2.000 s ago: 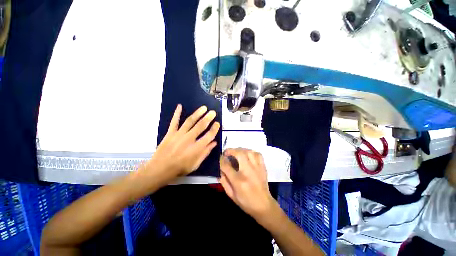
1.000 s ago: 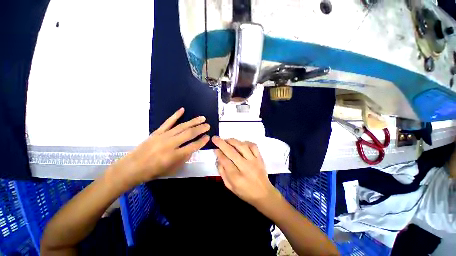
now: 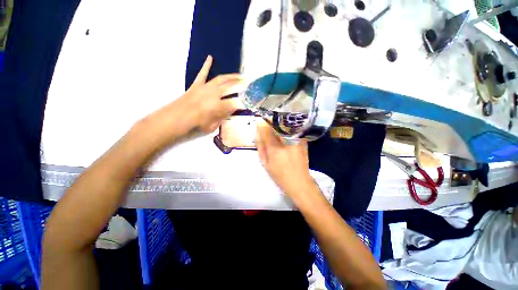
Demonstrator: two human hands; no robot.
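Observation:
A navy fabric panel (image 3: 218,34) lies on the white table left of the sewing machine head (image 3: 363,51). Its near end is up at the needle area. My left hand (image 3: 214,102) lies with fingers spread on the panel's near end, just left of the machine's tip. My right hand (image 3: 281,153) is at the needle area, its fingertips partly hidden by the shiny metal guard (image 3: 326,105); what they hold cannot be told. A small dark item (image 3: 222,145) lies at the edge of the metal plate, below my left hand.
Navy cut pieces (image 3: 358,170) lie under the machine arm. Red-handled scissors (image 3: 425,186) lie right of them. A long navy piece (image 3: 23,113) drapes at the far left. Blue crates (image 3: 156,243) stand below the table's front edge (image 3: 227,199). White and dark garments lie at lower right.
The panel's near end has moved away from the table's front edge to the needle. Both hands have moved forward with it. The metal plate and small dark item are now uncovered.

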